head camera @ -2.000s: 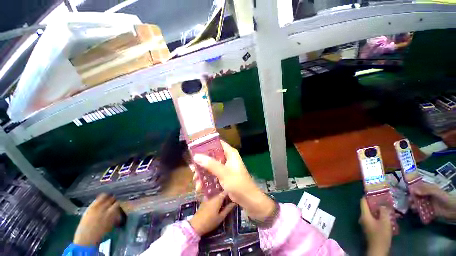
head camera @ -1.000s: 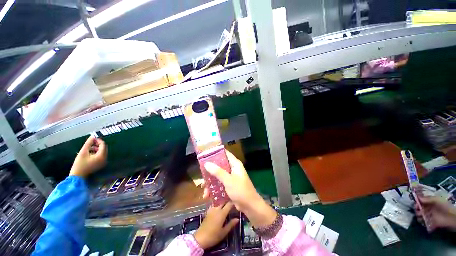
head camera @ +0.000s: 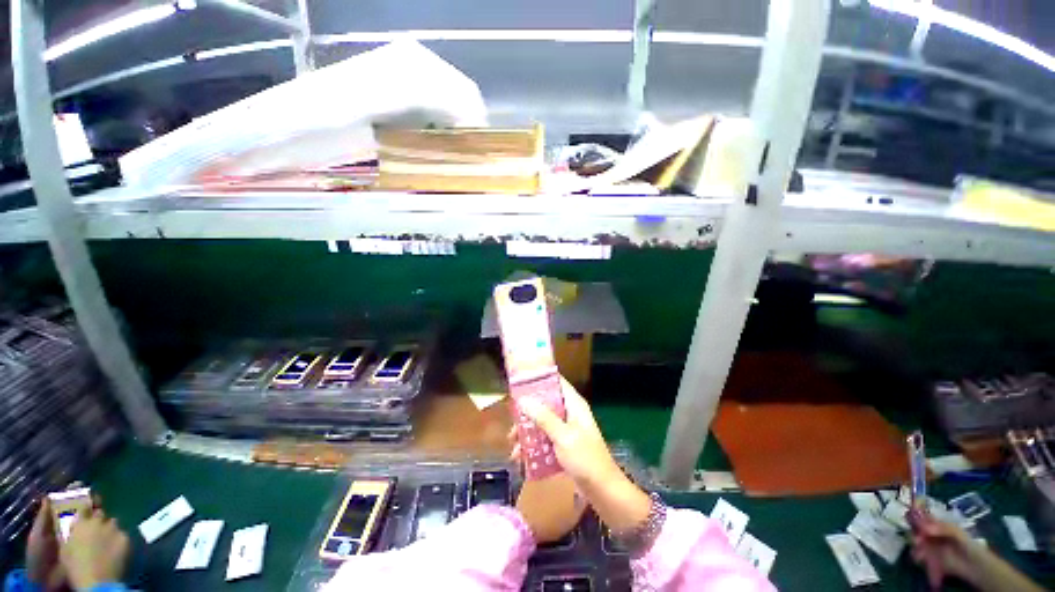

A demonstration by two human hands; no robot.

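Note:
My right hand (head camera: 569, 437) holds up an open flip phone (head camera: 530, 347) by its pink keypad half; its upper half has a round black spot and a pale lit screen. My left hand (head camera: 548, 509) is low over the tray, beside and partly behind my right wrist; its fingers are mostly hidden and I cannot tell whether it holds anything. Below is a clear blister tray (head camera: 399, 495) with dark phones in pockets. A closed flip phone (head camera: 355, 518) with a pale gold rim lies at its left end.
Stacked trays with closed phones (head camera: 307, 405) stand behind left. White cards (head camera: 200, 544) lie left and right. Another person's hands (head camera: 95, 544) hold a phone at left; another hand (head camera: 951, 548) holds one at right. A shelf post (head camera: 727, 301) and brown board (head camera: 787, 434) are right.
The view has levelled and turned left. My right hand still holds the open phone upright. The blue-sleeved person's hand has come down from the shelf edge, and both hands now hold a phone.

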